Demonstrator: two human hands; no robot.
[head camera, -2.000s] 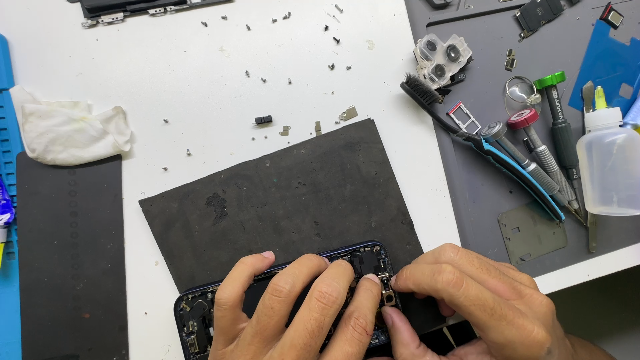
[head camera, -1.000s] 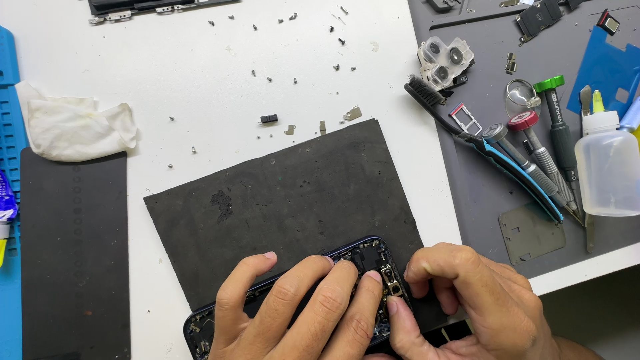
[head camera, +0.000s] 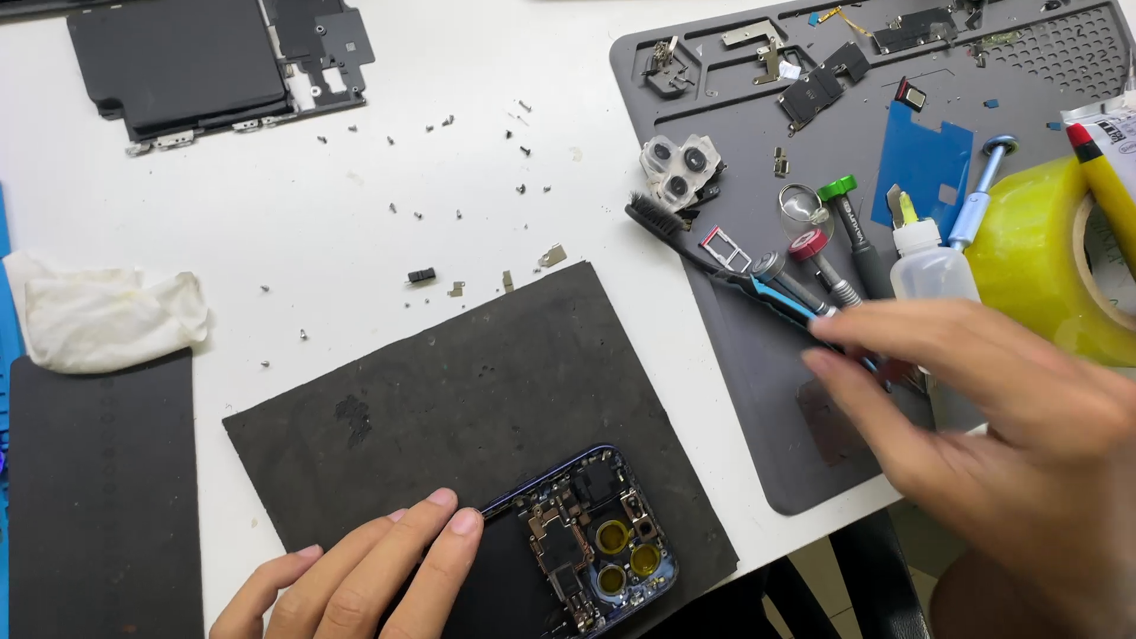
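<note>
An opened smartphone body (head camera: 559, 541) with a blue frame, bare circuit parts and three yellowish round camera openings lies on a black foam pad (head camera: 497, 382). My left hand (head camera: 364, 577) rests over the phone's left part, fingertips at its upper frame edge; the palm is cut off by the lower border. My right hand (head camera: 985, 426), blurred, is over the grey repair mat, thumb and index finger apart near the handle of a black-and-blue toothbrush (head camera: 781, 297). Screwdrivers with a red cap (head camera: 808, 244) and a green cap (head camera: 837, 187) lie just beyond; their lower ends are partly hidden.
Small screws (head camera: 459, 214) and metal brackets (head camera: 552, 256) are scattered above the pad. A white cloth (head camera: 111, 315) lies at left. On the grey mat (head camera: 745, 382) are a camera module (head camera: 682, 169), a SIM tray (head camera: 726, 249), a plastic bottle (head camera: 932, 266) and yellow tape (head camera: 1021, 257).
My right hand has left the phone's camera end and moved right, over the grey mat. My left hand remains on the phone. The view has shifted, showing more at the top and right.
</note>
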